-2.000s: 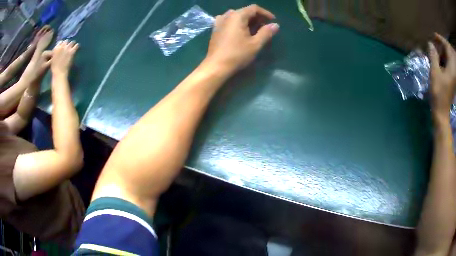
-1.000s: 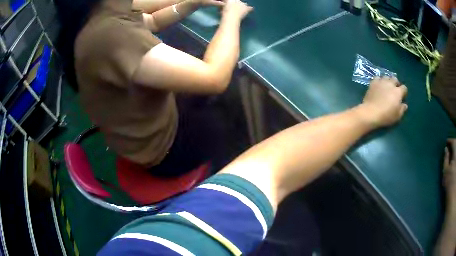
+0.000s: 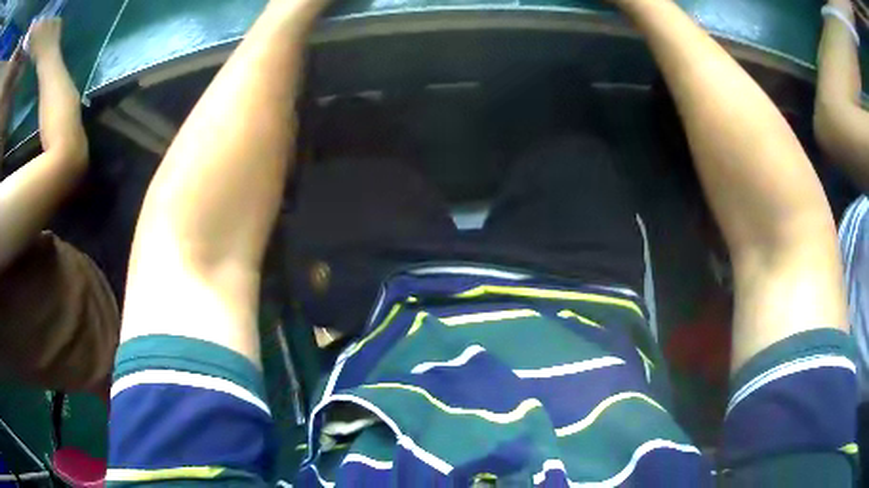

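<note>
The camera looks steeply down at my own lap and striped shirt. My left forearm reaches up to the table's front edge at the upper left, and my right forearm reaches up to it at the upper right. Both hands are cut off by the top of the picture, so what they hold cannot be seen. The dark green tabletop shows only as a curved strip along the top. No bag shows in front of me.
A neighbour's bent arm rests at the table on the far left, above a red stool. Another person's arm is at the far right. My dark-clothed legs are under the table edge.
The view has swung from the left neighbour down to my lap. The bag by my left hand, the yellow-green strips and my hands have left the picture.
</note>
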